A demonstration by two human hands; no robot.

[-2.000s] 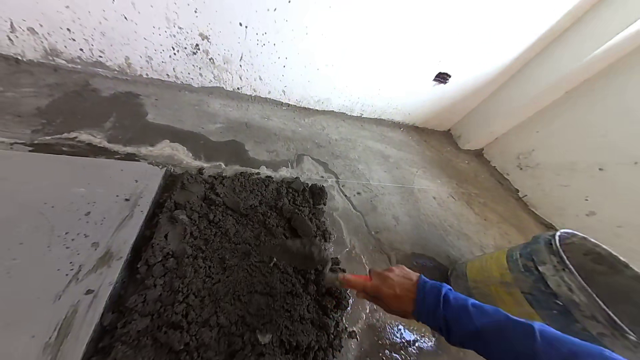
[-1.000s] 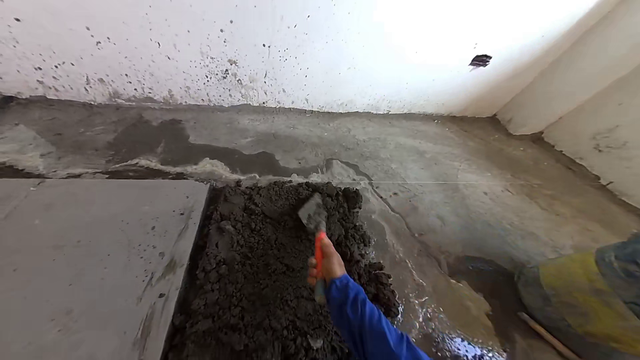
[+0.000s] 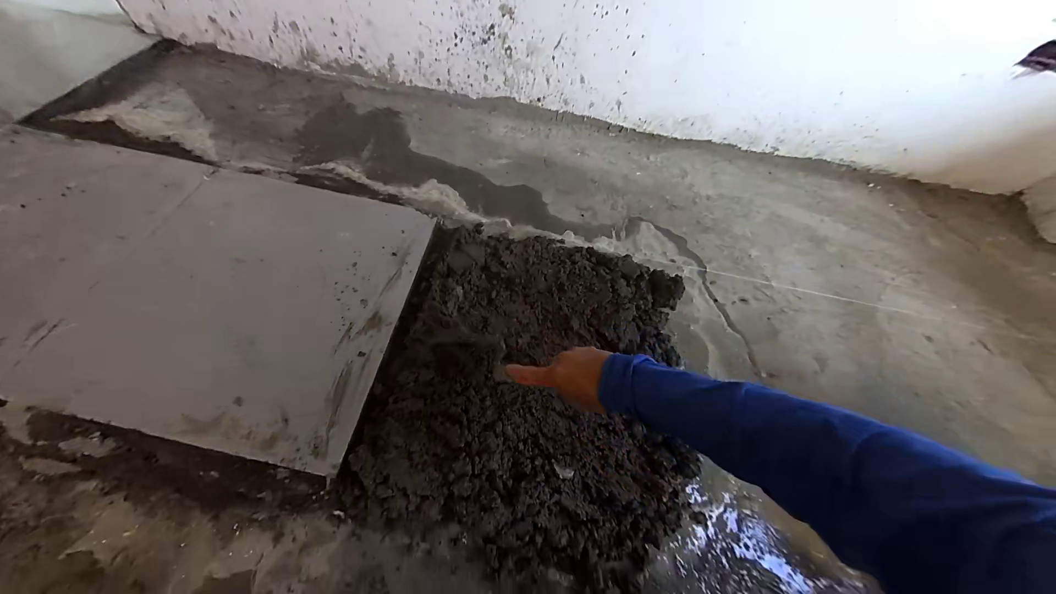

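My right hand (image 3: 577, 378), in a blue sleeve, is over the middle of a bed of dark, crumbly mortar (image 3: 511, 462). It is closed on the orange handle of a trowel (image 3: 528, 375); the blade points left and is hard to make out against the mortar. Large grey floor tiles (image 3: 247, 313) lie to the left, and the nearest tile's edge borders the mortar. A thin string line (image 3: 808, 293) runs across the floor from the mortar's far edge toward the right. My left hand is out of view.
A white wall (image 3: 742, 74) spattered with mortar rises behind the bare concrete floor (image 3: 825, 214). Wet, shiny floor (image 3: 742, 536) lies at the near right of the mortar. Another tile (image 3: 58, 49) is at the far left, past a dark gap.
My right hand has moved with the trowel toward the tile edge, over the mortar's middle. The view has swung left, and the bucket at the right has left it.
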